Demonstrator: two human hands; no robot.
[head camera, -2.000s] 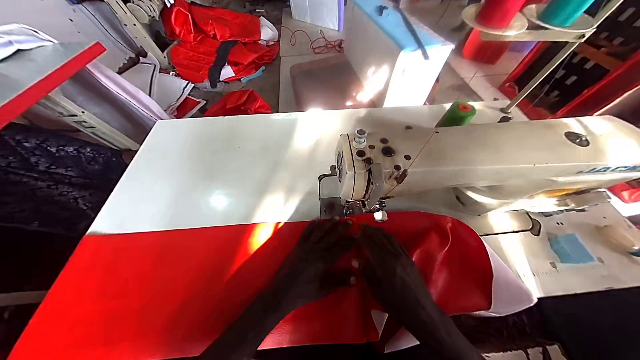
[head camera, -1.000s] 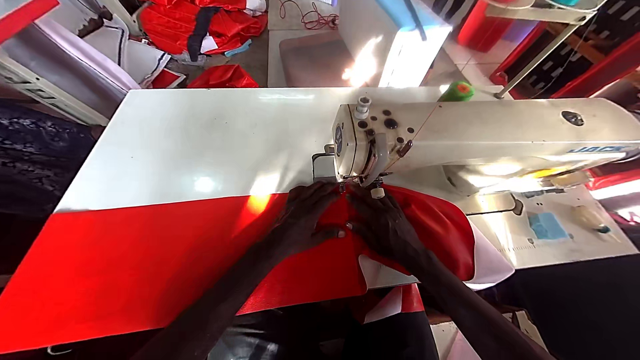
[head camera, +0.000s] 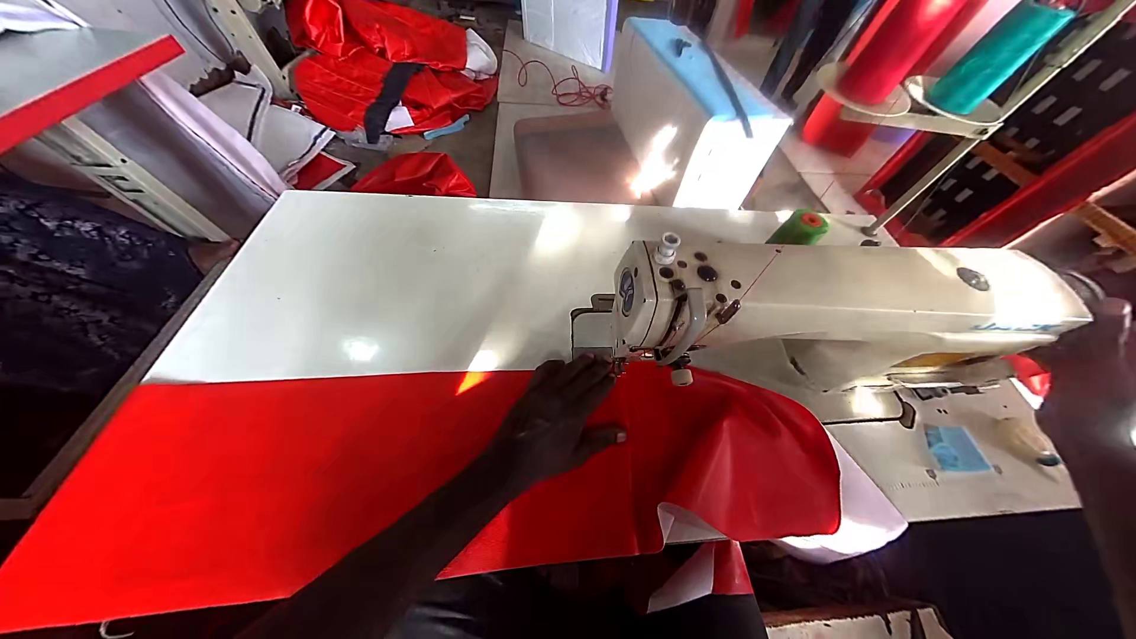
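Note:
My left hand (head camera: 555, 422) lies flat with spread fingers on red coated fabric (head camera: 355, 461), its fingertips just left of the needle area of an industrial sewing machine (head camera: 852, 293). The fabric runs under the machine's head, and its right part is folded back, showing a white underside (head camera: 861, 506). At the right edge my right hand (head camera: 1087, 342) is at the handwheel end of the machine, blurred; its grip cannot be made out. A red thread runs down the machine's head.
The white tabletop (head camera: 399, 284) bears the fabric. Behind it stand a blue-topped white block (head camera: 710, 115) and red material (head camera: 390, 71) on the floor. Thread cones (head camera: 1003, 53) sit on a stand at back right. Another person's dark patterned clothing (head camera: 80, 284) is at the left.
My right hand has left the fabric beside the needle and moved right to the handwheel end of the machine. My left hand remains on the fabric near the needle.

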